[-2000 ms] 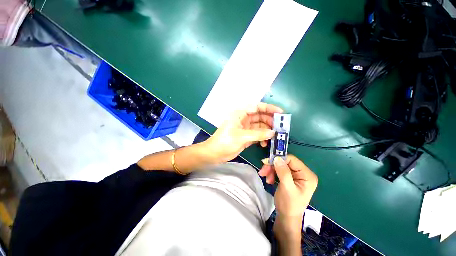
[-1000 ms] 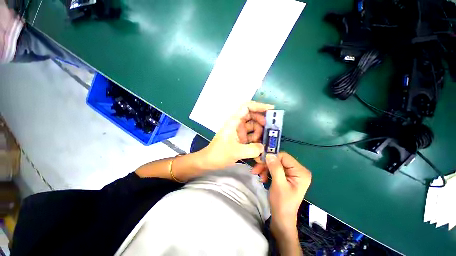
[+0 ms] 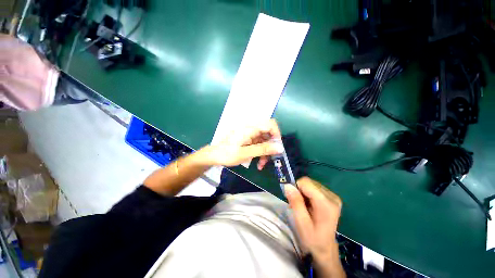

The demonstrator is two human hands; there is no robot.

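Observation:
A narrow cabled unit (image 3: pixel 281 168) with a grey-silver face and a small blue connector is held between my two hands over the bench's near edge. My left hand (image 3: pixel 251 145) grips its upper end with thumb and fingers. My right hand (image 3: pixel 315 209) grips its lower end, thumb on the face. The fingers hide both ends. A thin black cable (image 3: pixel 347 169) runs from the unit's side to the right. A long white strip (image 3: pixel 264 73) lies on the green bench just beyond my left hand.
Black units (image 3: pixel 442 103) with a coiled cable (image 3: pixel 375 89) lie at the right. White sheets (image 3: pixel 491 222) show at the right edge. A black unit cluster (image 3: pixel 111 46) lies at the upper left. A blue bin (image 3: pixel 140 142) sits below the bench edge. A person's pink sleeve (image 3: pixel 24 73) shows at the left.
The view has shifted left, showing more of the sleeve and the left cluster. The unit is now tilted, its top leaning left, and my left hand covers more of its upper end.

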